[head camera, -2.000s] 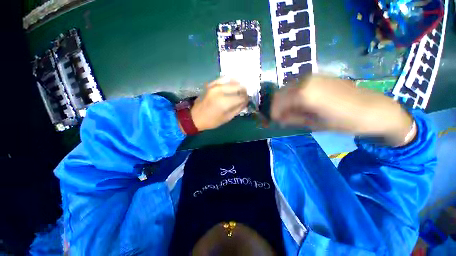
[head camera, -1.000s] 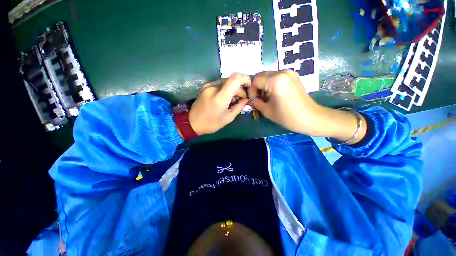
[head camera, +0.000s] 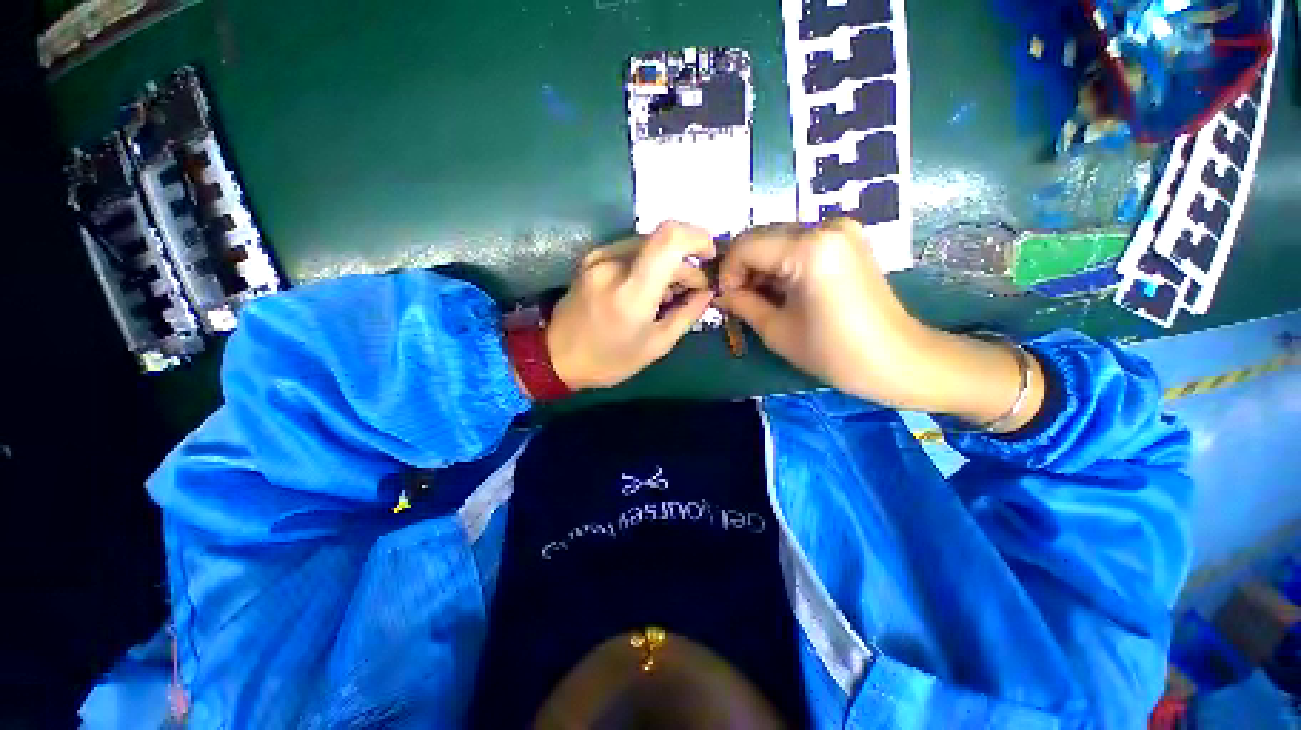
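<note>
A phone mid-frame assembly (head camera: 691, 178) lies upright in front of me, with circuitry and a black patch at its far end and a silver-white middle. My left hand (head camera: 624, 307) and my right hand (head camera: 835, 307) meet over its near end, fingertips pinched together. A small dark piece (head camera: 712, 278) shows between the fingertips; its shape is mostly hidden by them. A short orange-brown tab (head camera: 735, 335) sticks out below the right fingers. A white sticker sheet (head camera: 853, 136) with black die-cut shapes lies to the right of the phone.
Two phone assemblies (head camera: 171, 221) lie side by side at left. At far right are spare sticker sheets (head camera: 1196, 235), a green card (head camera: 1066, 257), and a red-rimmed bin (head camera: 1216, 117) with blue and clear film scraps. A pale-edged rail (head camera: 93, 32) runs at far left.
Since two seconds ago, my blurred right hand has moved in to meet my left fingertips over the phone. Over the last second both hands have stayed nearly in place, with the view shifting slightly.
</note>
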